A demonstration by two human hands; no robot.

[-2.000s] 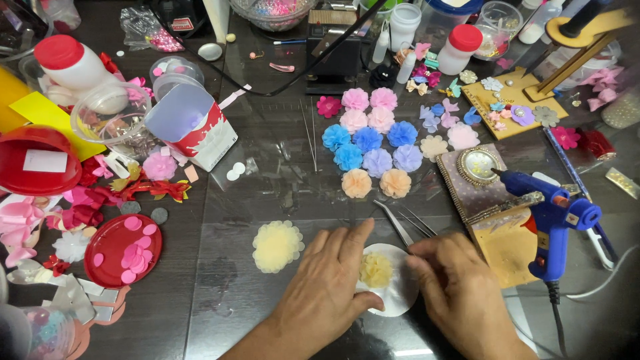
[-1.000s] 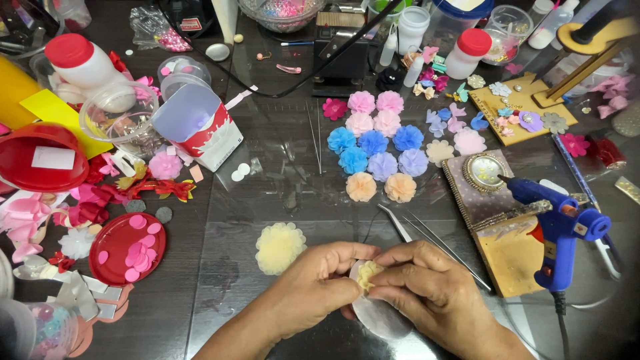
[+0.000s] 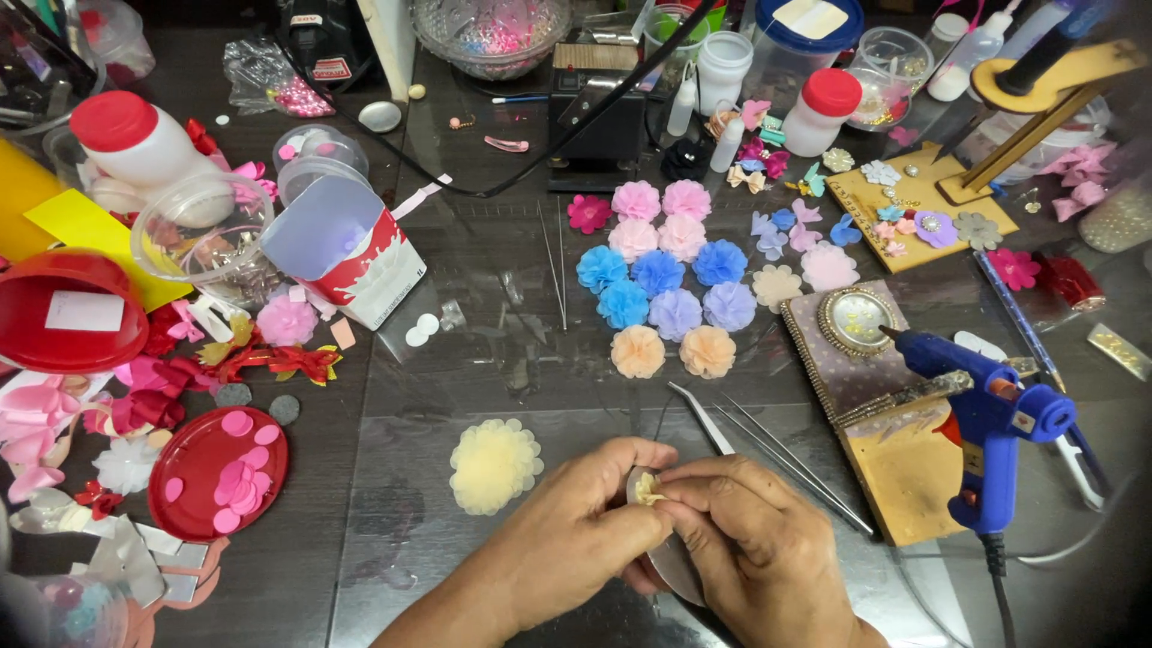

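Note:
Between both hands, a small pale yellow fabric flower (image 3: 646, 489) sits on a round white disc (image 3: 673, 565), whose surface is partly hidden by fingers. My left hand (image 3: 589, 517) grips the disc's edge from the left. With thumb and fingertips, my right hand (image 3: 751, 531) pinches the flower's petals from the right. To the left lies a stack of pale yellow scalloped fabric circles (image 3: 495, 466). Curved-tip tweezers (image 3: 700, 416) lie just beyond my right hand, with straight tweezers (image 3: 796, 463) beside them. Finished fabric flowers (image 3: 675, 314) in pink, blue, lilac and peach stand in rows farther back.
A blue hot glue gun (image 3: 985, 423) rests on a decorated stand (image 3: 909, 495) at the right, its cable trailing forward. On the left are a red lid (image 3: 166, 481) with pink discs, a cut milk carton (image 3: 387, 279) and ribbon bows (image 3: 144, 396). Jars and bottles line the back.
Two seconds ago the disc lay flat on the table with the flower on it. Now both hands hold it raised and tilted, and the fingers have closed around the flower.

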